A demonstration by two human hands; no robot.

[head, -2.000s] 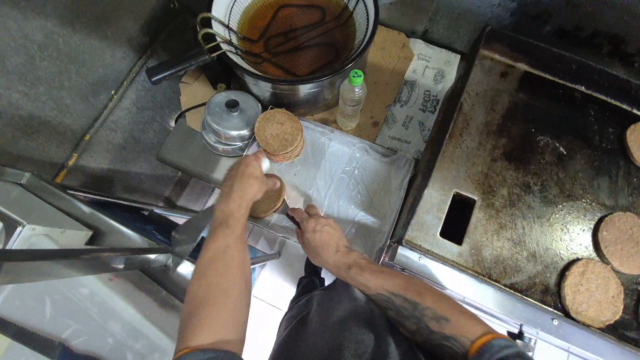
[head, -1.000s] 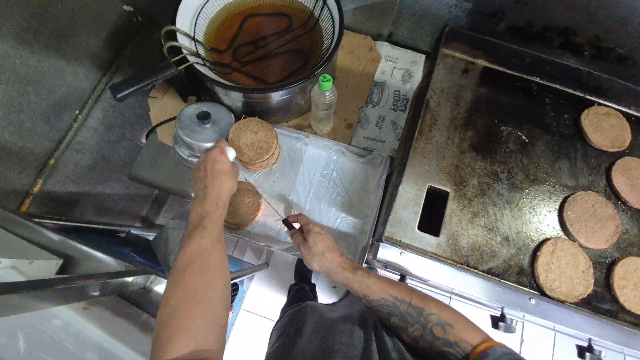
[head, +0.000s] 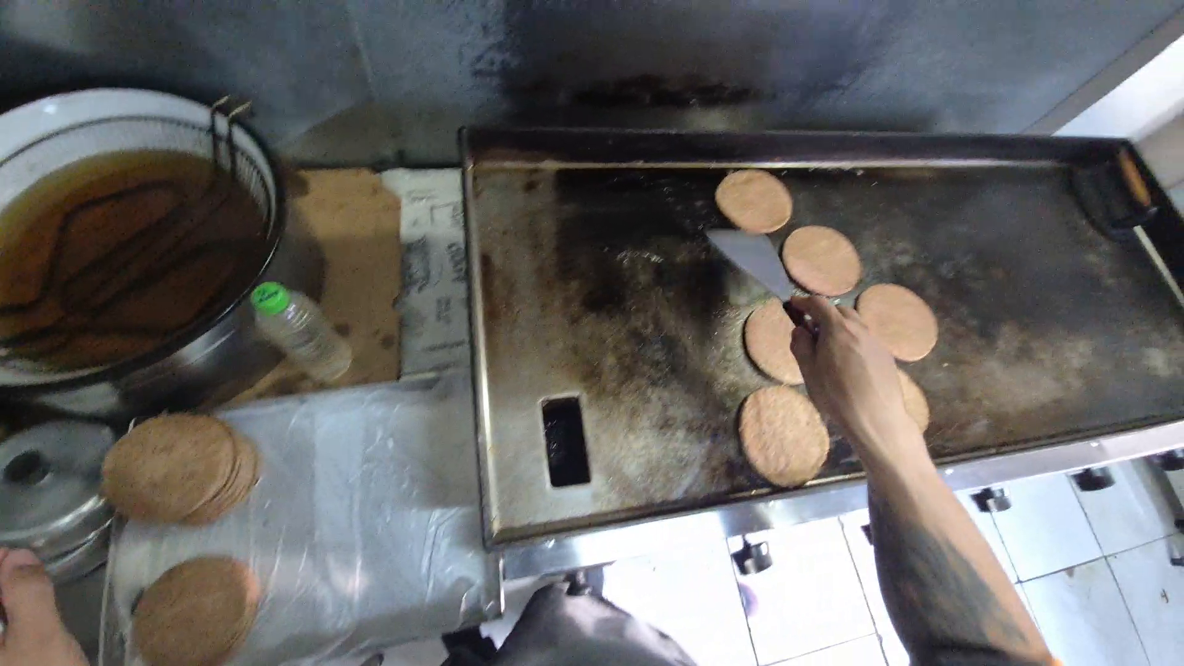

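Observation:
My right hand [head: 832, 356] grips the dark handle of a metal scraper spatula [head: 751, 262] over the griddle [head: 638, 370]. The blade lies between the patty at the top [head: 754, 201] and another patty [head: 820, 260]. Around and partly under my hand are several more round patties, one [head: 783, 435] near the front edge. At the lower left edge, only part of my left hand [head: 32, 610] shows, beside the metal lid [head: 51, 481]; what it holds is mostly cut off. Near it, a stack of patties [head: 171, 467] and another patty or stack [head: 196, 610] rest on the plastic-covered tray [head: 361, 518].
A pot of brown oil [head: 120, 259] with a white strainer and heating coil stands at the left. A clear bottle with a green cap [head: 301, 331] is beside it on cardboard [head: 356, 250]. A wooden-handled tool [head: 1133, 185] lies at the griddle's far right. Control knobs [head: 751, 555] line its front.
My right hand has moved with the spatula from beside the tray's patties to over the griddle. My left hand has left the patty stack for the lower left. The view has swung right.

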